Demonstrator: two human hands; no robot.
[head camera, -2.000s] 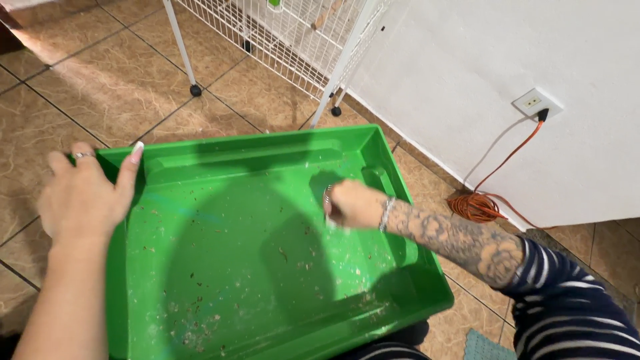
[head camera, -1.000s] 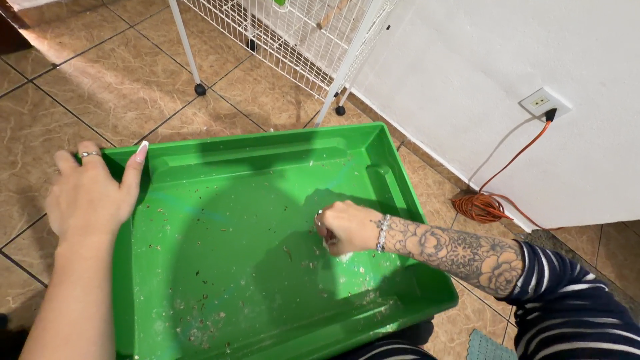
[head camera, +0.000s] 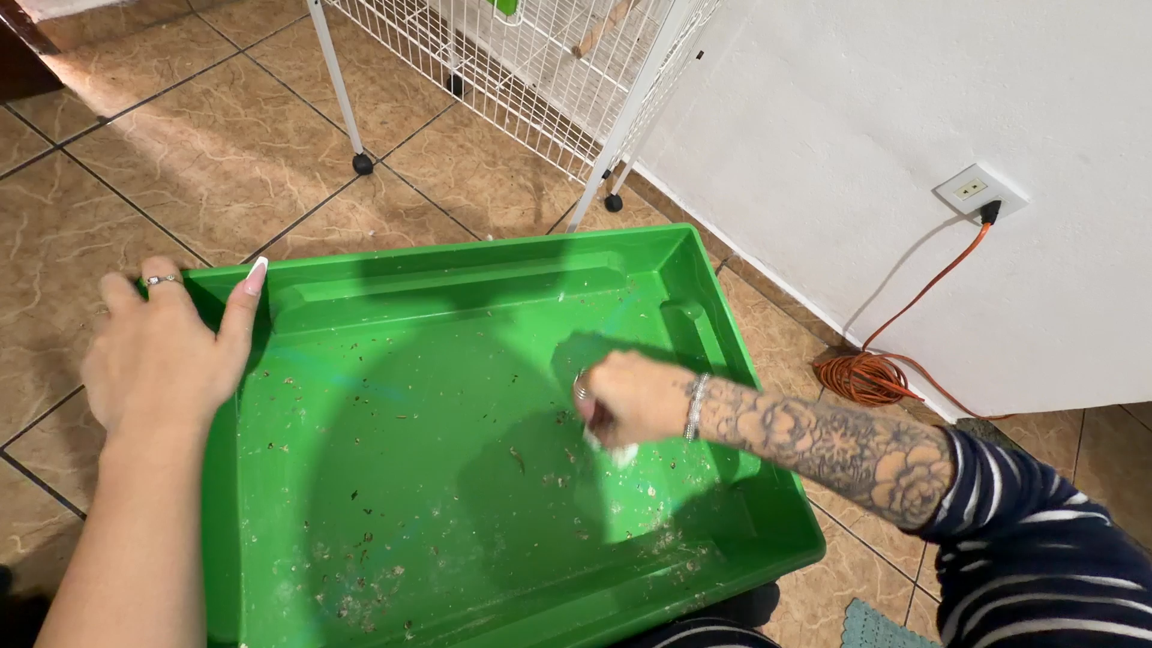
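Observation:
A large green plastic tray (head camera: 432, 504) fills the lower middle of the head view, its floor speckled with seed husks and whitish grime, thickest near the front. My left hand (head camera: 162, 351) grips the tray's left rim near the far corner, thumb on the far edge. Over the right part of the floor, my right hand (head camera: 634, 400) is closed on a small white wad (head camera: 621, 453), perhaps paper or cloth, pressed against the plastic. My fingers hide most of the wad.
Beyond the tray stands a white wire cage (head camera: 540, 99) on a wheeled stand. An orange extension cord (head camera: 866, 378) lies coiled by the wall, plugged into an outlet (head camera: 976, 191). A teal mat (head camera: 877, 628) shows at the bottom right, on the tiled floor.
My right hand has shifted slightly about the right part of the tray floor, still holding the white wad. My left hand stays on the rim.

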